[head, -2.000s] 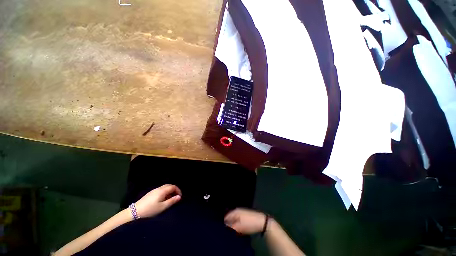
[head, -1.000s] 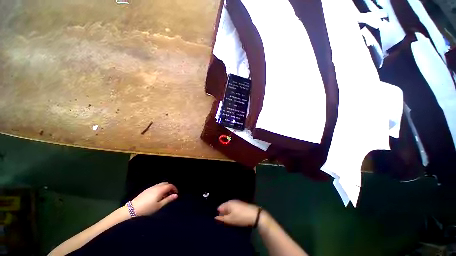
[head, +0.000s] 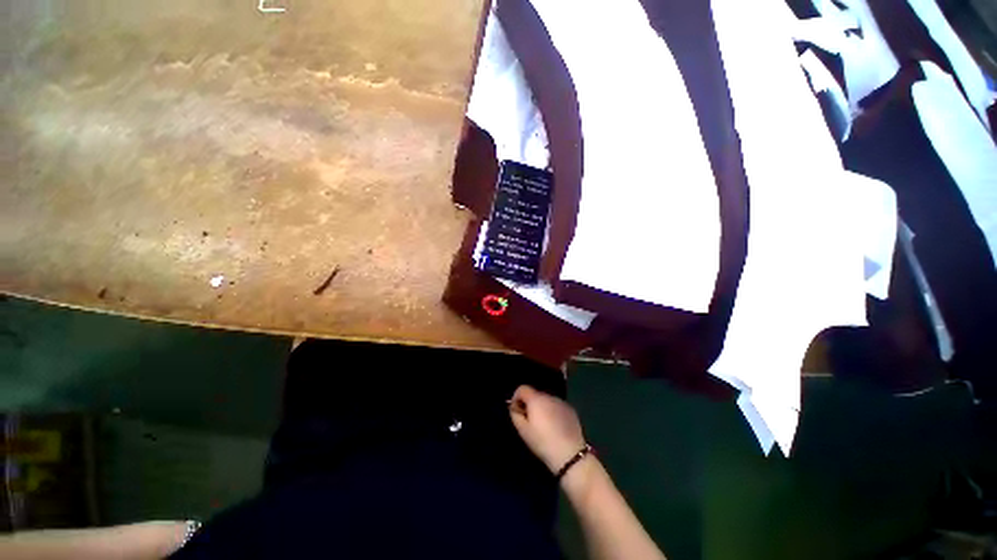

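My right hand (head: 547, 424) is over my dark lap below the table edge, its fingers curled in; whether it holds something small cannot be told. My left hand is not visible; only the left forearm and a bracelet at the wrist show at the lower left. On the table, white paper patterns (head: 645, 164) lie on maroon cloth pieces (head: 566, 164). A black phone (head: 517, 222) with rows of pale text lies near the cloth's left edge, and a small red ring (head: 495, 305) lies on the cloth below it.
The worn brown wooden table (head: 241, 164) has a curved front edge. A dark scrap (head: 327, 281) and a tiny white scrap (head: 217, 281) lie on it. Paper and cloth overhang the edge at right. A yellow-marked object (head: 49, 454) stands on the left over green floor.
My left hand has left the lap, and its forearm is now low at the left edge. My right hand has moved up and slightly right. The phone and cloth have stayed in place.
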